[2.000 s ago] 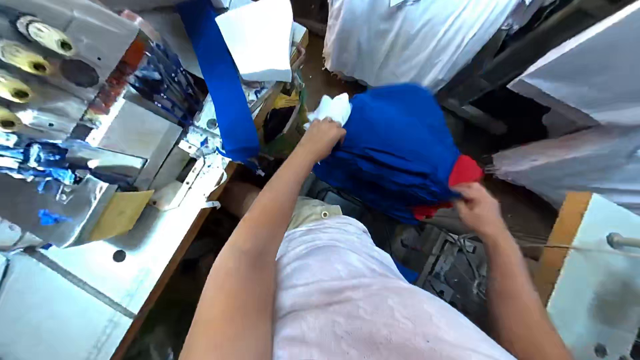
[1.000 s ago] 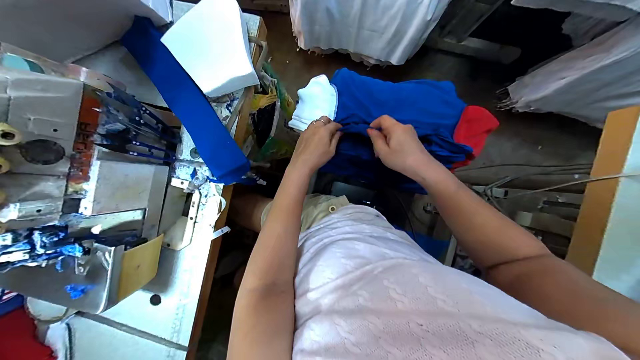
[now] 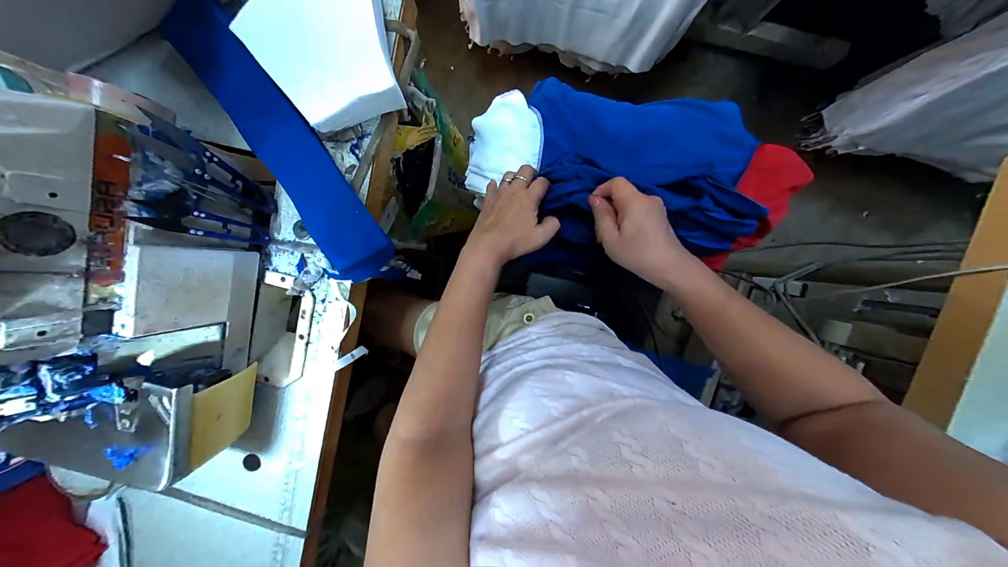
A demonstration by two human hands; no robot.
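A blue cloth garment with a white cloth part at its left end and a red part at its right end lies bunched in front of my body. My left hand, with a ring on one finger, rests where the white part meets the blue, fingers spread over the fabric. A little to its right, my right hand has its thumb and forefinger pinched together at the gathered blue folds. What lies under the folds is hidden.
At left, an industrial sewing machine stands on a worktable whose wooden edge runs beside my left arm. A blue strip and white cloth lie on it. Cables and a wood-edged table are at right.
My right hand has moved from the garment's red end to its blue middle, near my left hand, since the oldest frame. The view has shifted somewhat.
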